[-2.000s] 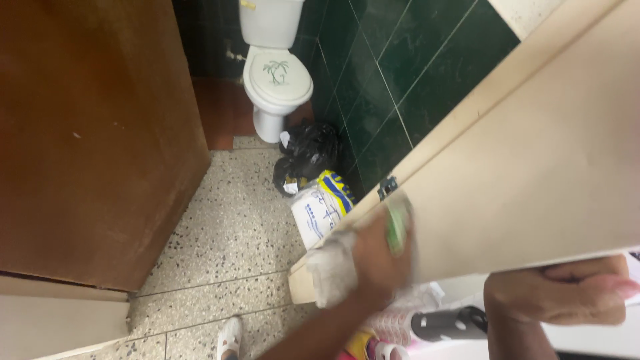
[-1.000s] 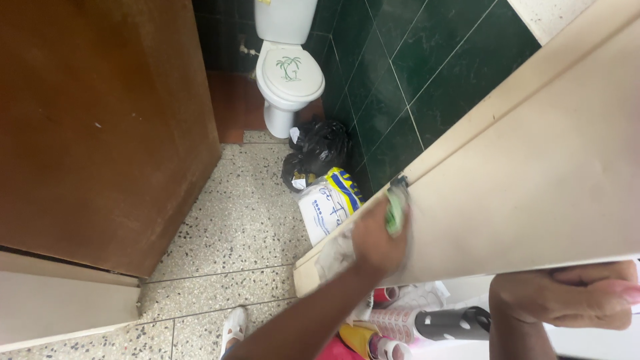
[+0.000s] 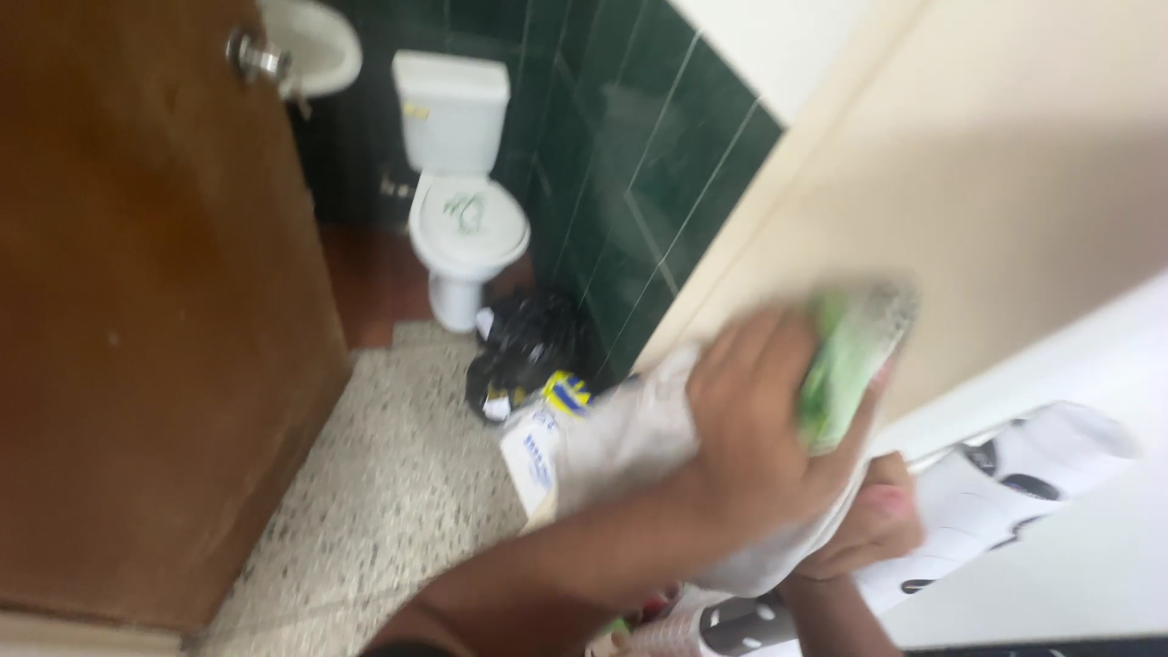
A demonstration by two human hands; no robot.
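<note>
My left hand (image 3: 762,411) is closed around a blurred green and whitish pad (image 3: 844,365), held against or just in front of the cream panel (image 3: 985,219). A whitish cloth (image 3: 634,433) hangs at the same hand and spreads beneath the wrist. My right hand (image 3: 881,520) is lower and farther right, with curled fingers beside the cloth's edge; whether it grips the cloth or the panel's edge cannot be told. Motion blur hides the exact contact of both hands.
A brown wooden door (image 3: 155,301) with a metal knob (image 3: 258,57) stands left. Beyond are a sink (image 3: 315,46), a white toilet (image 3: 470,224), black plastic bags (image 3: 529,351) and a printed white package (image 3: 529,461) on the speckled floor (image 3: 365,484). Patterned rolls (image 3: 1013,493) lie lower right.
My left hand has moved away from the panel's left edge, along with the green pad, and is now close to my right hand. The whitish cloth shows more widely. The view has shifted.
</note>
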